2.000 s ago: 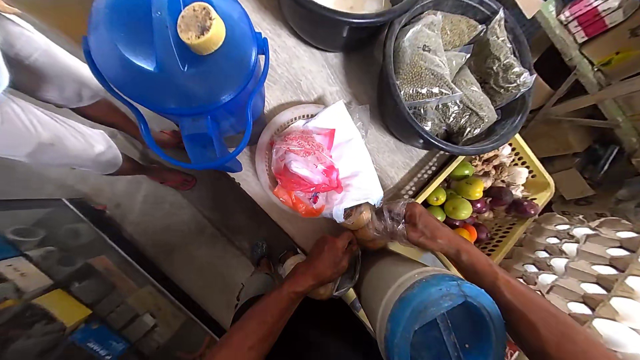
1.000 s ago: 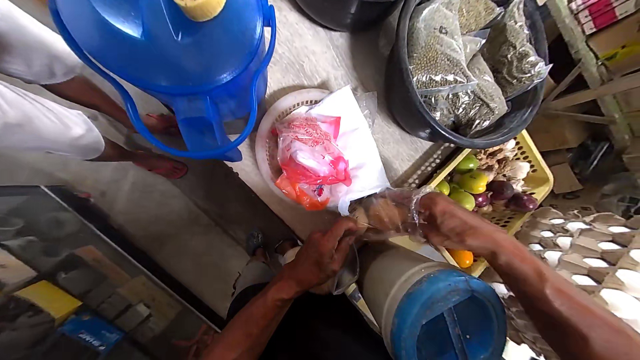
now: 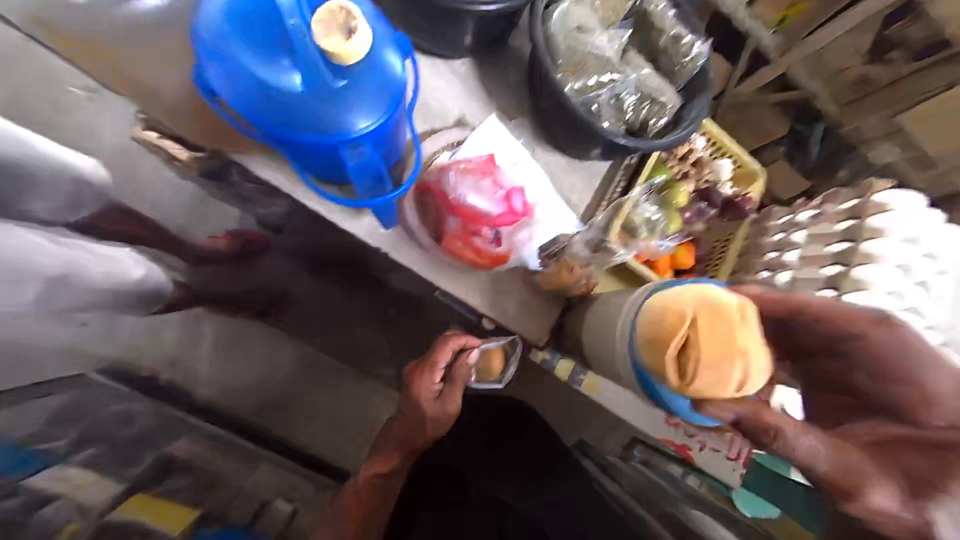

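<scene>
My left hand (image 3: 435, 379) pinches the rim of a small clear plastic bag (image 3: 495, 362) with something tan-brown inside. At the right, close to the camera, my right hand (image 3: 832, 405) holds a folded orange-tan bread-like piece (image 3: 703, 341) between thumb and fingers, over the blue-lidded drum. Another clear plastic bag (image 3: 570, 270) with brown contents lies at the counter's corner, beside a pink-and-white plastic bag (image 3: 480, 214) and a white sheet (image 3: 521, 169) on a round woven tray.
A blue water jug (image 3: 315, 97) stands on the counter (image 3: 510, 296). Behind are a black tub (image 3: 544, 127) of bagged grain, a yellow crate (image 3: 754, 169) of produce and stacked egg trays (image 3: 840, 232). The drum (image 3: 607, 330) adjoins the counter. Another person's legs (image 3: 82, 262) are at the left.
My hands have moved apart. The right has left the plastic bag at the counter's corner and come right, near the camera, with the orange-tan piece. The view has shifted.
</scene>
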